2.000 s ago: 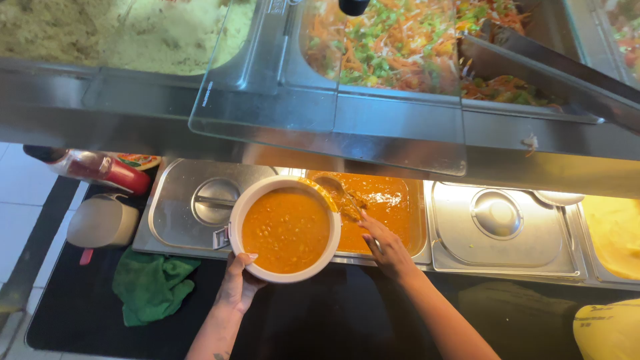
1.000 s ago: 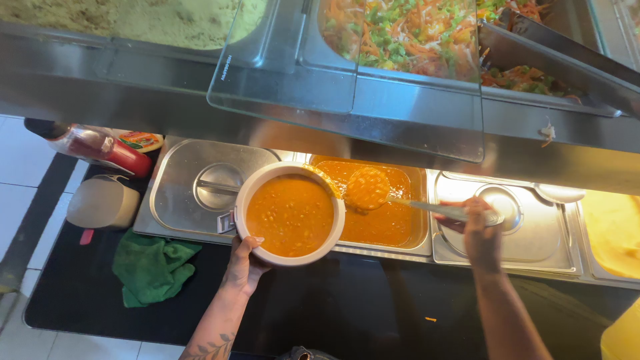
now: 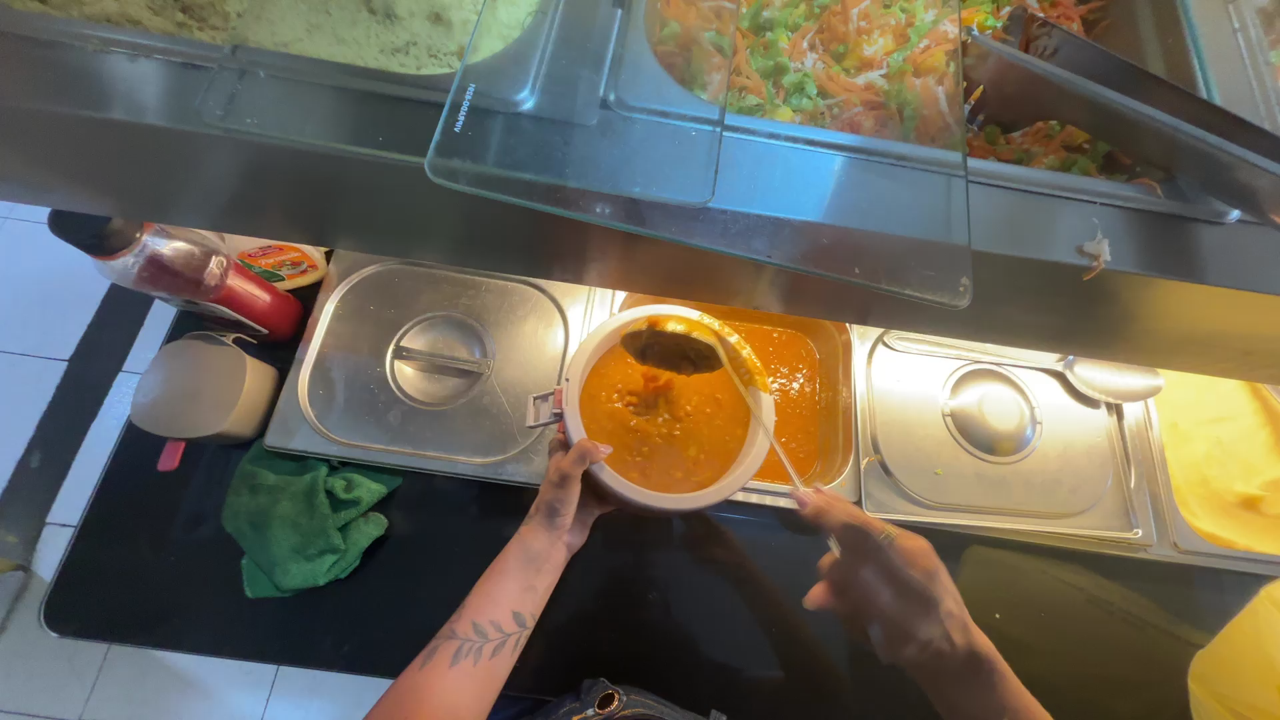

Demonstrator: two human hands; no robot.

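My left hand (image 3: pixel 572 490) holds a round white container (image 3: pixel 690 497) from its lower left side, thumb at the rim. Orange bean stew (image 3: pixel 665 440) fills much of it, and a clasp sticks out at its left. In my right hand (image 3: pixel 870 570) is the thin handle of a metal ladle (image 3: pixel 672 350), whose dark, sauce-coated bowl is tilted over the stew in the container. Behind and to the right of the container lies a steel pan of orange stew (image 3: pixel 800 385), partly hidden by it.
Lidded steel pans (image 3: pixel 340 400) (image 3: pixel 990 470) flank the stew pan; a spoon (image 3: pixel 1110 380) rests on the right one. A green cloth (image 3: pixel 300 520), a white container (image 3: pixel 200 390) and a red sauce bottle (image 3: pixel 220 285) are at left. Overhead juts a glass shelf (image 3: pixel 700 230). A yellow item (image 3: pixel 1240 660) sits lower right.
The ladle, earlier full of beans above the stew pan, is now over the container, tipped. My right hand has moved left with it. My left hand keeps hold of the container.
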